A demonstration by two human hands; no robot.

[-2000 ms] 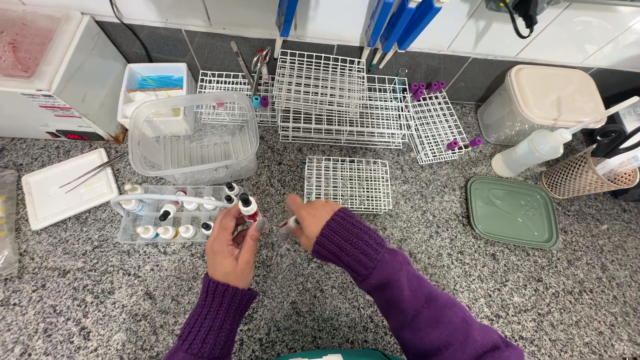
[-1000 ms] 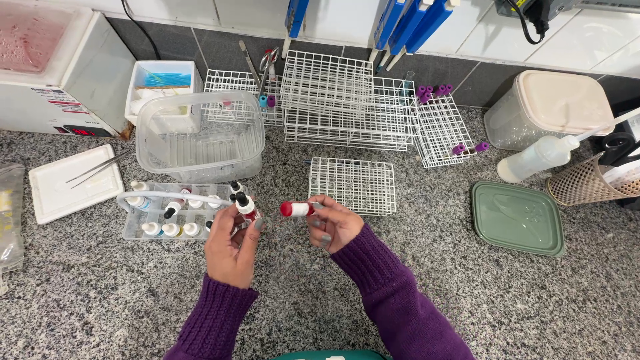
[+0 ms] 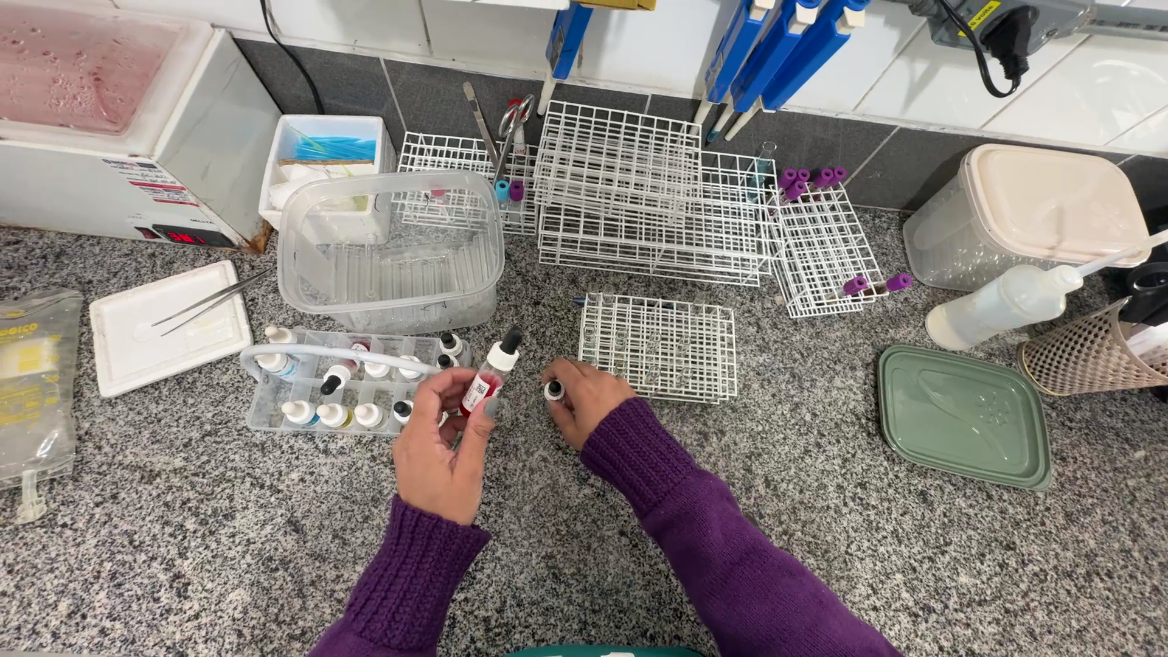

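My left hand [image 3: 444,444] holds a dropper bottle of red liquid [image 3: 482,387] with a white collar and black rubber bulb, tilted to the right. My right hand [image 3: 589,401] grips a small vial or bottle whose round dark-and-white end [image 3: 554,391] faces the camera; its body is mostly hidden by the fingers. Left of my left hand stands a clear plastic bottle carrier [image 3: 265,411] with a white handle, holding several dropper bottles with white or black caps. A white wire test tube rack [image 3: 657,342] with glass tubes lies just behind my right hand.
Behind are a clear plastic tub [image 3: 392,301], stacked wire racks [image 3: 639,210] and a rack with purple-capped tubes [image 3: 826,246]. At left, forceps [image 3: 214,297] rest on a white tray [image 3: 128,356]. On the right are a green lid [image 3: 965,415], a wash bottle [image 3: 1004,306] and a lidded container [image 3: 1049,205].
The vial in my right hand has turned from lying sideways, red end showing, to pointing its dark-and-white end at the camera. My left hand still holds the dropper bottle.
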